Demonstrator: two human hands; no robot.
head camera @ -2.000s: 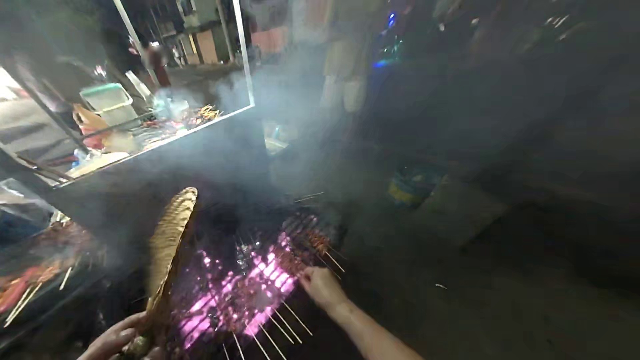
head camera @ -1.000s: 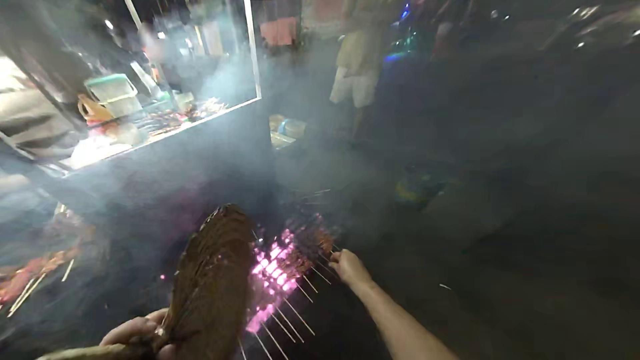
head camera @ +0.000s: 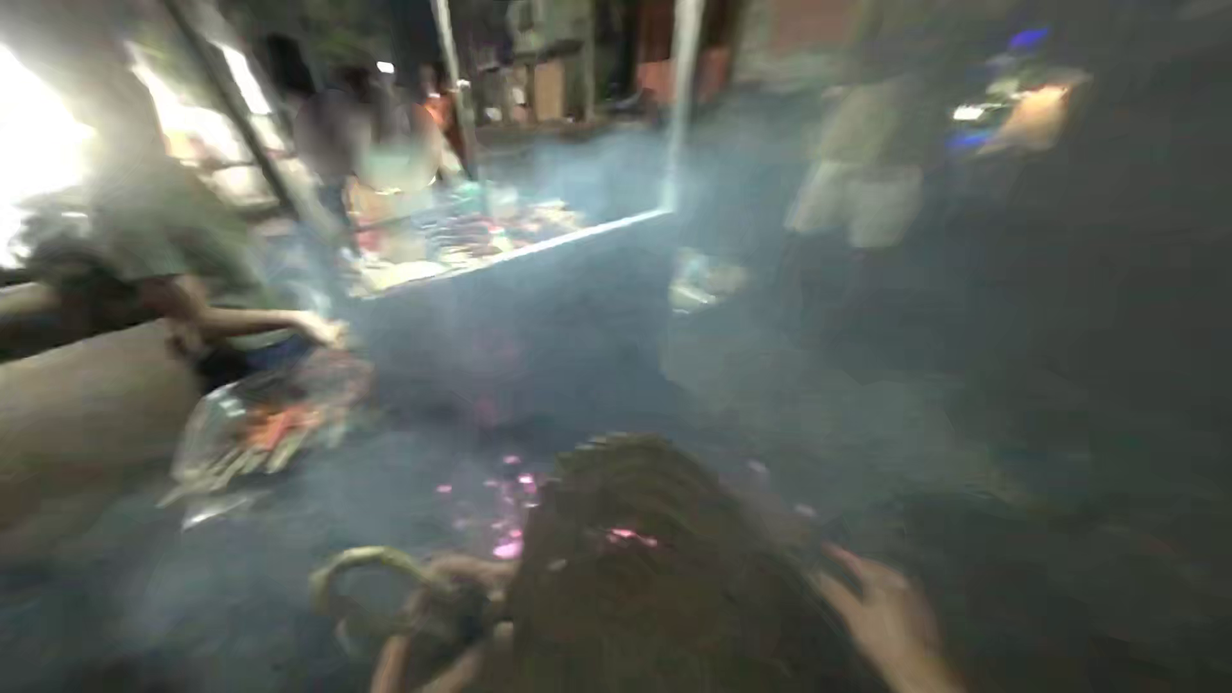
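Observation:
A woven hand fan [head camera: 654, 577], blurred by motion, covers the bottom middle of the head view. My left hand [head camera: 448, 616] grips it at its left side, where a curved loop of its handle [head camera: 366, 558] sticks out. Glowing pink embers [head camera: 515, 510] show through smoke beyond the fan's left edge. My right hand [head camera: 881, 606] is at the fan's right edge with its fingers stretched out; whether it holds a skewer cannot be told. The fan and smoke hide the skewers of meat seen before.
At the left a person [head camera: 183, 241] reaches over a tray of skewers [head camera: 274, 423]. A cart with a lit, metal-edged counter [head camera: 520, 252] bears food and containers. Another person in light shorts [head camera: 857, 197] stands farther back. Thick smoke drifts across the middle.
The fan has swung right and now covers the skewers and most of the embers that showed earlier. The view has turned left, bringing in the person at the left.

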